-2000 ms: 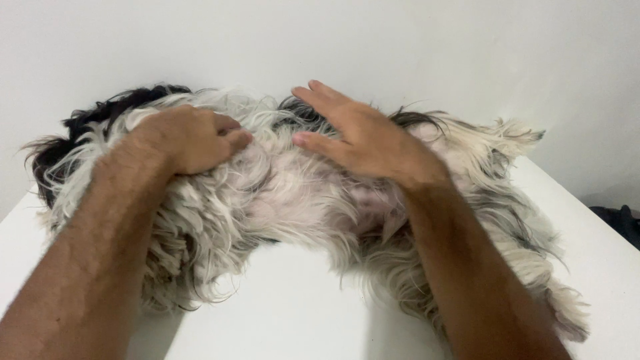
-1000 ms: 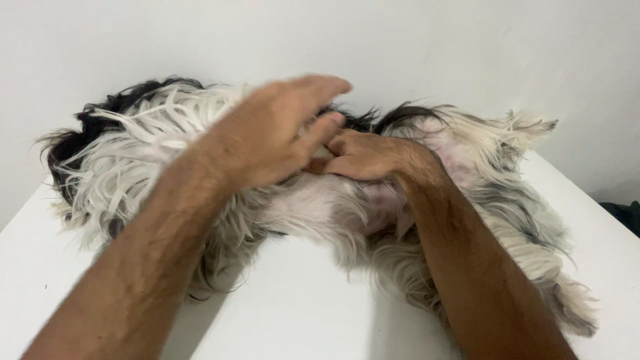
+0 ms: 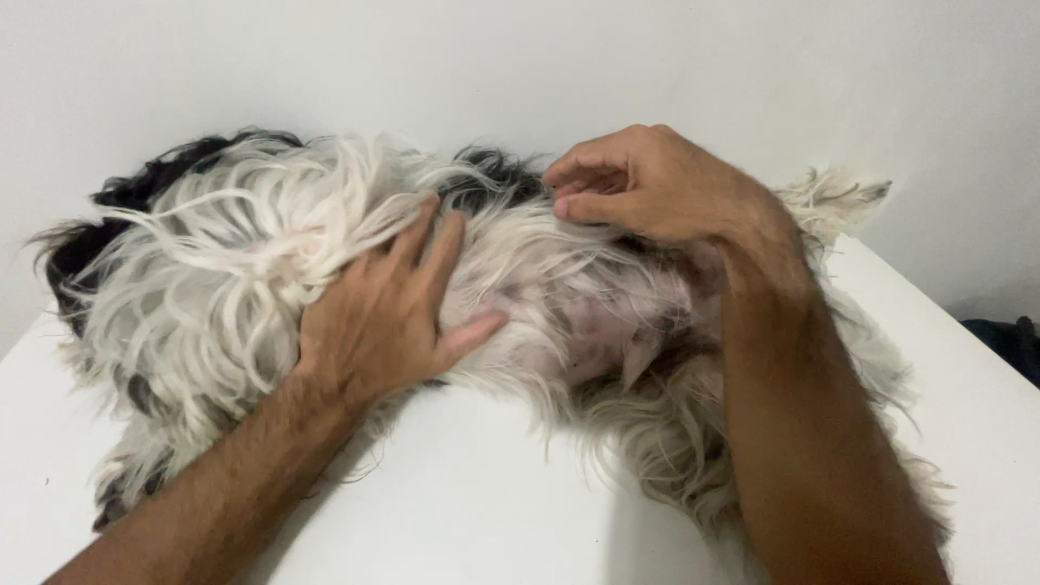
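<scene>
A long-haired dog (image 3: 601,317) with white, grey and black fur lies stretched across a white table, its pinkish belly skin showing through thin hair. My left hand (image 3: 378,309) rests on the fur of its chest, fingers spread and thumb pointing toward the belly. Over the dog's far side, right of the middle, is my right hand (image 3: 642,183), fingers curled loosely with a gap to the thumb; whether it touches the fur I cannot tell. Neither hand holds anything. My right forearm hides part of the hindquarters.
The white table (image 3: 496,479) extends below and to both sides of the dog. A pale wall (image 3: 520,73) stands right behind it. Some dark item (image 3: 1003,345) lies beyond the table's right edge.
One second ago my hands were close together over the dog's middle; now they are apart. The left hand has come down onto the chest fur, and the right has moved away to the right.
</scene>
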